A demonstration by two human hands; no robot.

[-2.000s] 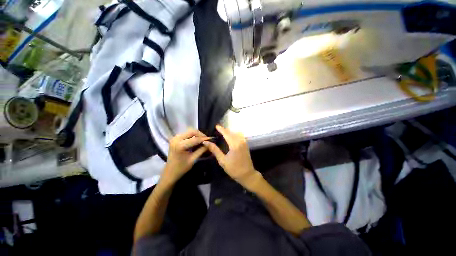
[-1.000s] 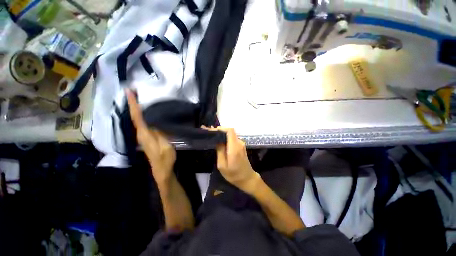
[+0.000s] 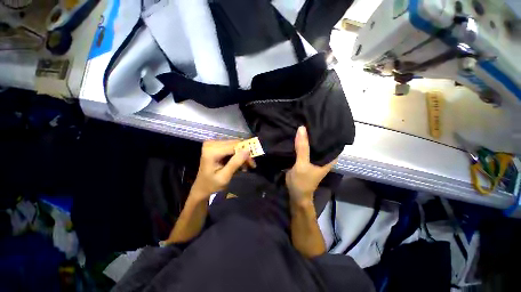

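A white-and-black garment piece point(image 3: 194, 51) lies over the table, with its black part point(image 3: 308, 114) hanging at the front edge before me. A pale seam line crosses the black cloth. My left hand point(image 3: 225, 162) pinches a small whitish label point(image 3: 251, 148) with dark marks, at the left side of the black cloth. My right hand point(image 3: 305, 165) holds the black cloth, its thumb on top and its other fingers hidden beneath. The sewing machine point(image 3: 423, 34) stands at the upper right, and the cloth is left of its needle area.
A yellow marked strip point(image 3: 435, 114) lies on the machine bed. Snips point(image 3: 490, 171) with yellow and green handles lie at its right end. Black and white garment pieces point(image 3: 357, 214) sit below the table edge at right. Another machine bed point(image 3: 34, 40) is at upper left.
The black part has been opened out toward the table's front edge, and the small label now shows in my left hand. My right hand has moved right. The view has turned and shifted.
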